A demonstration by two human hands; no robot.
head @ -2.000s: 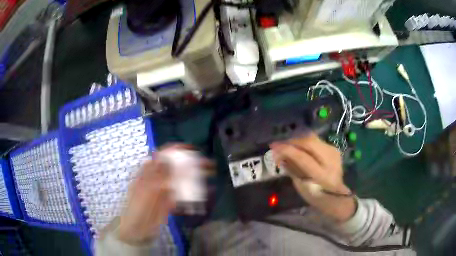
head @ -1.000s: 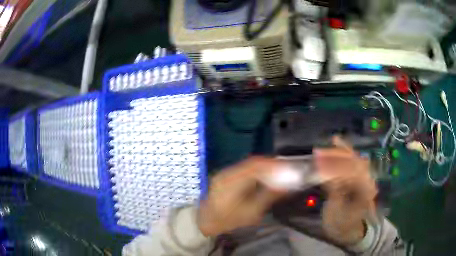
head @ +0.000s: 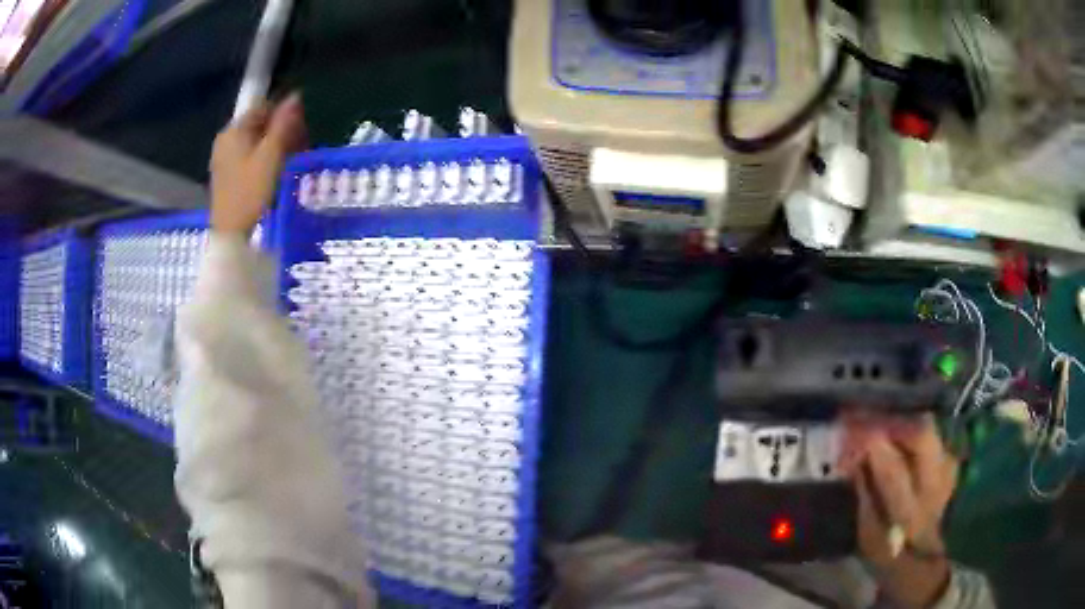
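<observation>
The blue tray holds rows of white chargers, with one separate row in its top compartment. My left hand is raised beyond the tray's far left corner, by the lower end of a pale pole; whether it holds anything is unclear. My right hand is at the right part of the white socket strip on the black test box. Its fingers are bent down and blurred, and what is under them is hidden. A red light glows on the box front.
More blue trays of chargers stand at left. A few chargers lie behind the main tray. The beige transformer and cream meter stand at the back. White cables lie at right.
My two hands were together over the test box and have parted. My left hand has moved far up and left; my right hand is at the socket strip. The camera view has shifted left.
</observation>
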